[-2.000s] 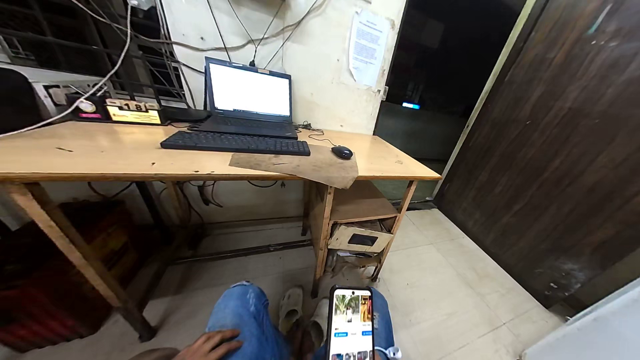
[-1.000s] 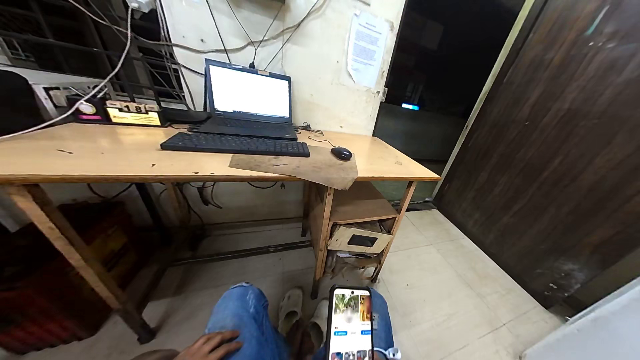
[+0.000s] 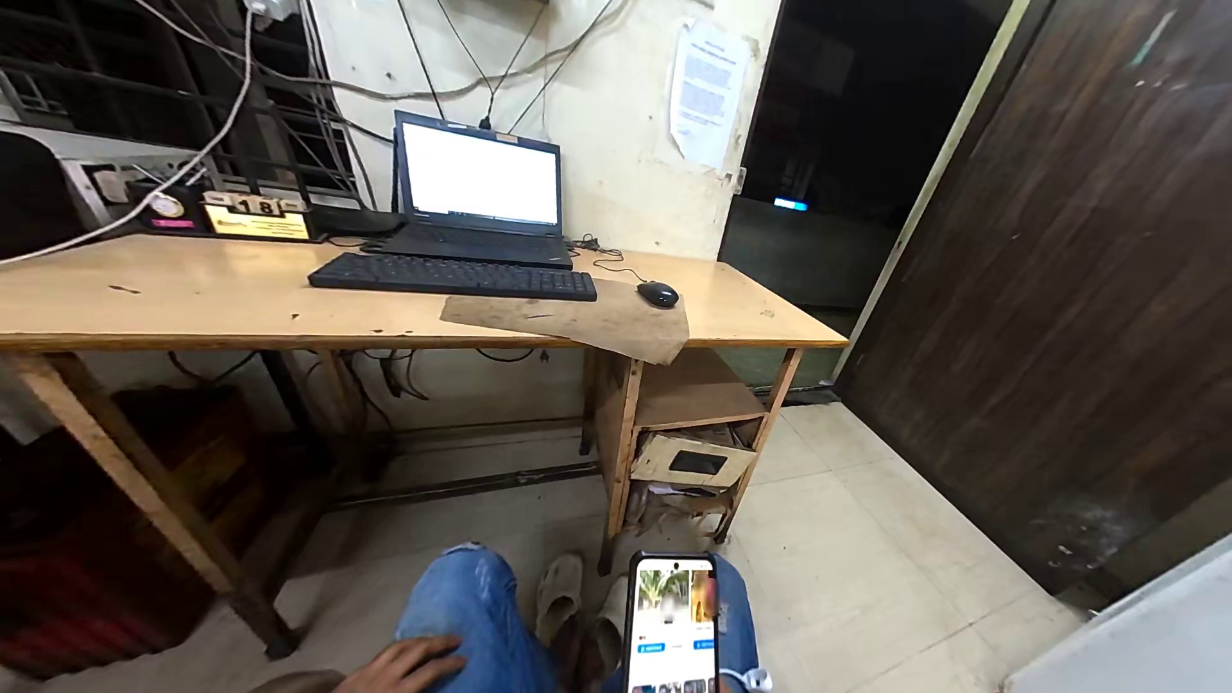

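My left hand (image 3: 404,666) rests on the left knee of my blue jeans (image 3: 467,602), fingers a little spread, holding nothing. A smartphone (image 3: 672,626) with a lit screen stands over my right thigh at the bottom of the view. My right hand lies mostly below the frame, behind the phone; only a small part by a white cord or band (image 3: 756,680) shows, so its grip is hidden. Ahead on the wooden desk (image 3: 221,298) are an open laptop (image 3: 481,188), a black keyboard (image 3: 452,276) and a black mouse (image 3: 657,294) on brown paper (image 3: 568,318).
A desk calendar (image 3: 256,217) stands at the back left. Below the desk top are a shelf (image 3: 698,390) and a worn cardboard box (image 3: 693,460). Sandals (image 3: 559,587) are on the tiled floor between my knees. A dark wooden door (image 3: 1059,289) stands to the right.
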